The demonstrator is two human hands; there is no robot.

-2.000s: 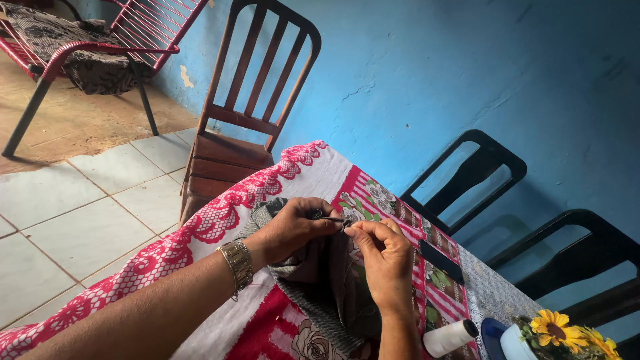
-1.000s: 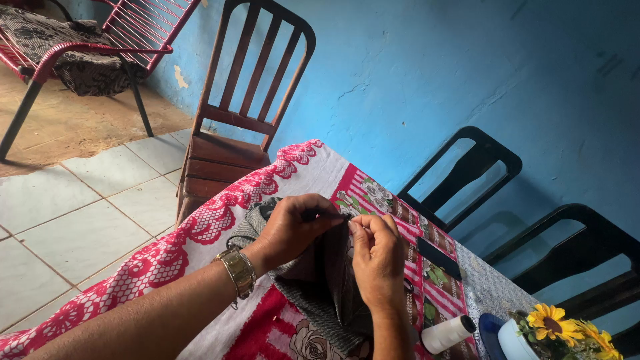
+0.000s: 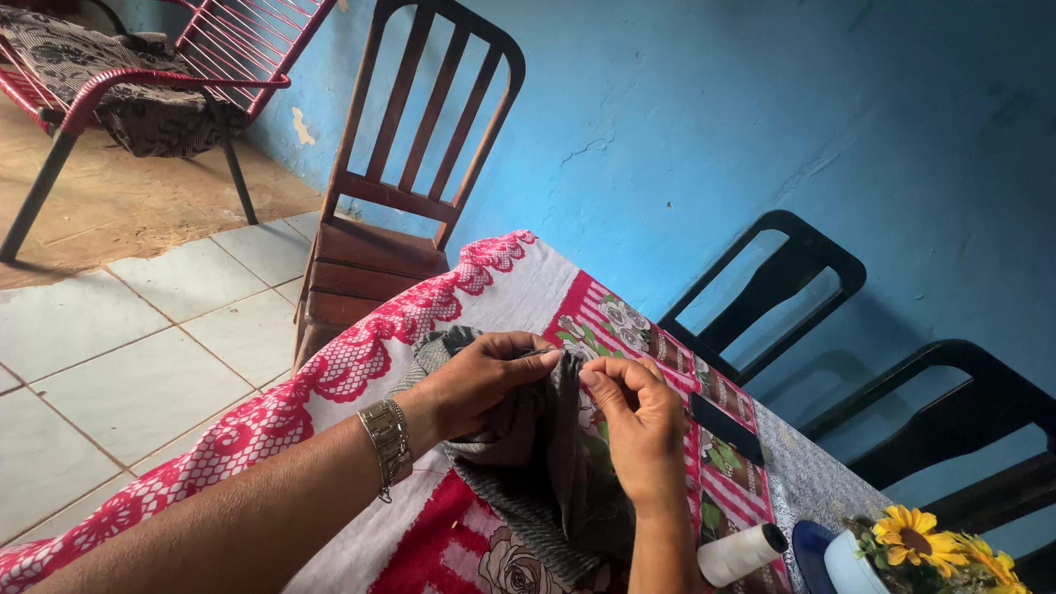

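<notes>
A dark grey fabric piece (image 3: 536, 470) hangs bunched beneath both hands, its lower part resting on the patterned tablecloth (image 3: 528, 289). My left hand (image 3: 487, 379), with a metal watch and a chain bracelet at the wrist, pinches the top edge of the fabric between thumb and fingers. Close to its right, my right hand (image 3: 639, 412) has thumb and forefinger pressed together at the same edge; whether they hold a needle or thread is too small to tell. A cone of white thread (image 3: 738, 557) lies on the table, right of my right forearm.
A dark flat phone-like object (image 3: 726, 429) lies on the table's right part. Near it stand a blue dish (image 3: 808, 549) and a white pot (image 3: 854, 565) with yellow artificial-looking flowers. Wooden chair (image 3: 371, 264) beyond the table, black chairs (image 3: 784, 289) along the blue wall, red corded chair (image 3: 173, 78) at upper left.
My left hand has turned, and its thumb now lies along the fabric's top edge. The fabric is raised between the hands, and my right hand's fingers have shifted slightly.
</notes>
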